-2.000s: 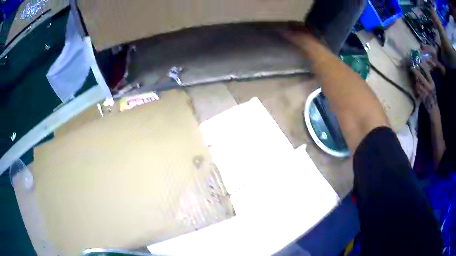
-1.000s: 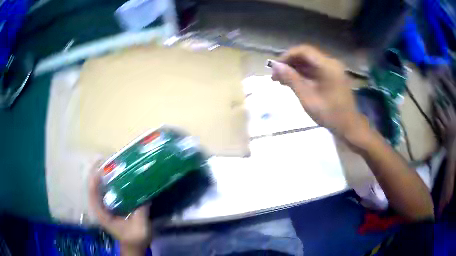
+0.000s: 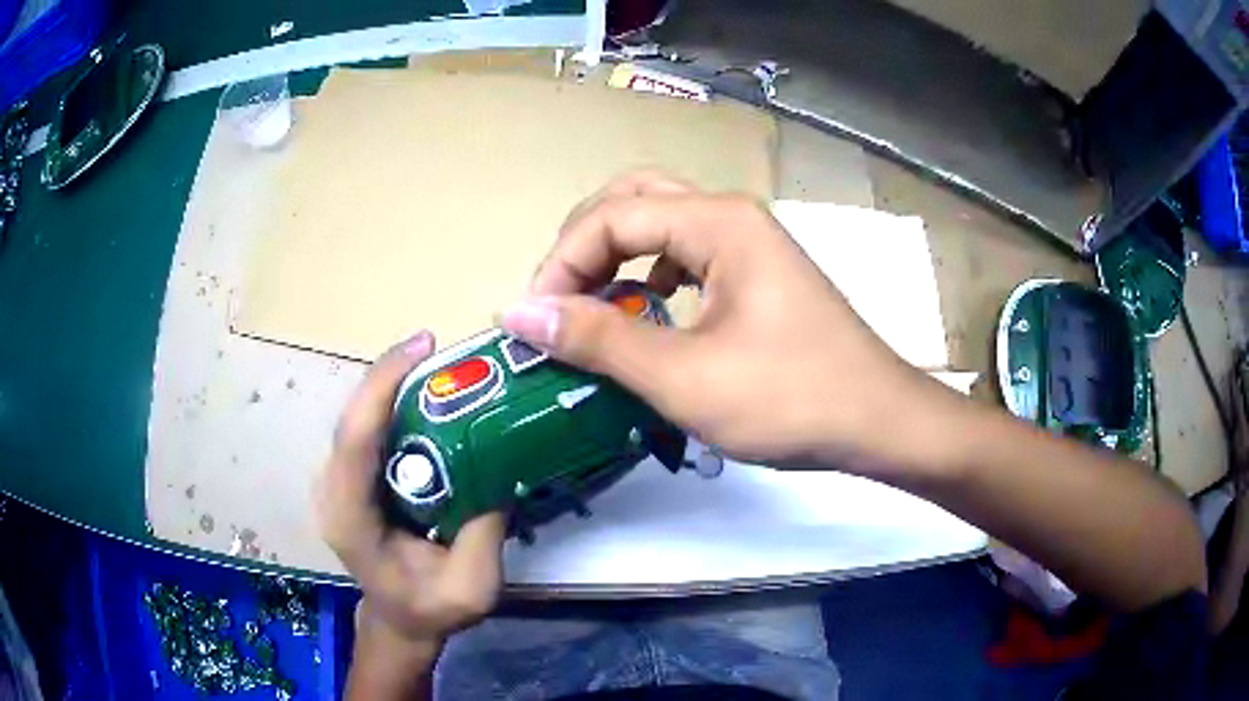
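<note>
A glossy green car body shell [image 3: 548, 431] is held tilted above the front of the bench, its end with red-orange lights facing up. My left hand [image 3: 411, 527] grips its left end, beside a round silver-white lamp [image 3: 415, 473]. My right hand [image 3: 685, 308] is over the shell's upper edge, thumb and fingertips pinched together at a small trim area between the two lights. The fingers hide whether a small part is between them. White paper sheets [image 3: 863, 281] lie partly under the shell and right forearm.
A tan cardboard pad [image 3: 397, 206] lies behind the shell, with a clear cup [image 3: 258, 112] at its left corner. A brown cardboard shield [image 3: 904, 103] stands behind. Another shell [image 3: 1075, 359] rests at right, another [image 3: 103, 117] at far left. A blue bin [image 3: 315, 637] is below left.
My right hand has come from the upper right down onto the shell, which my left hand has moved rightward. The small pale piece seen at my right fingertips is now hidden. The camera view has shifted.
</note>
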